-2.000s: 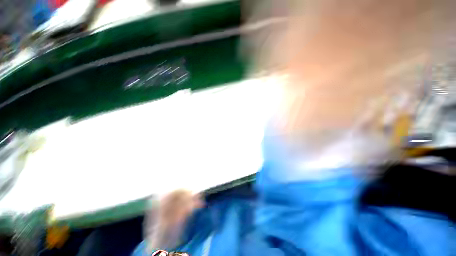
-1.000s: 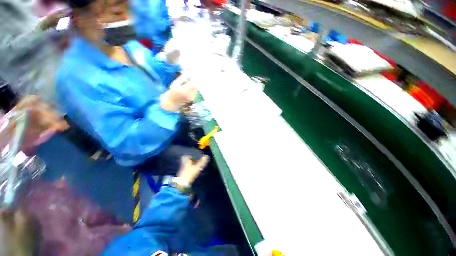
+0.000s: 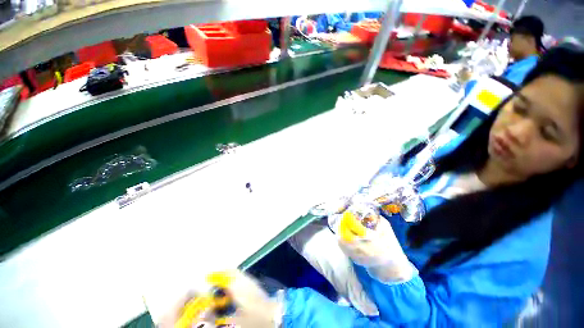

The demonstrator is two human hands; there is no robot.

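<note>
My right hand [image 3: 246, 298], blurred and cut off by the bottom edge, wears a pale glove with orange finger cots. Its fingers close around a small black part [image 3: 221, 296], above the white bench's near edge. A pale blurred patch left of the orange fingers may be my left hand; I cannot tell. A tiny dark piece [image 3: 248, 187] lies on the white bench [image 3: 211, 218].
A neighbour [image 3: 474, 256] in blue sits close on the right, gloved hands holding a clear shell assembly [image 3: 390, 195]. A clear shell [image 3: 118, 168] lies on the green belt [image 3: 192, 131]. Red bins [image 3: 230, 41] stand beyond it. A small open box [image 3: 374, 91] sits on the bench.
The view has swung right from the left-side neighbour to the right-side one. My right hand now shows with the black part. The bare left hand seen earlier is no longer clear.
</note>
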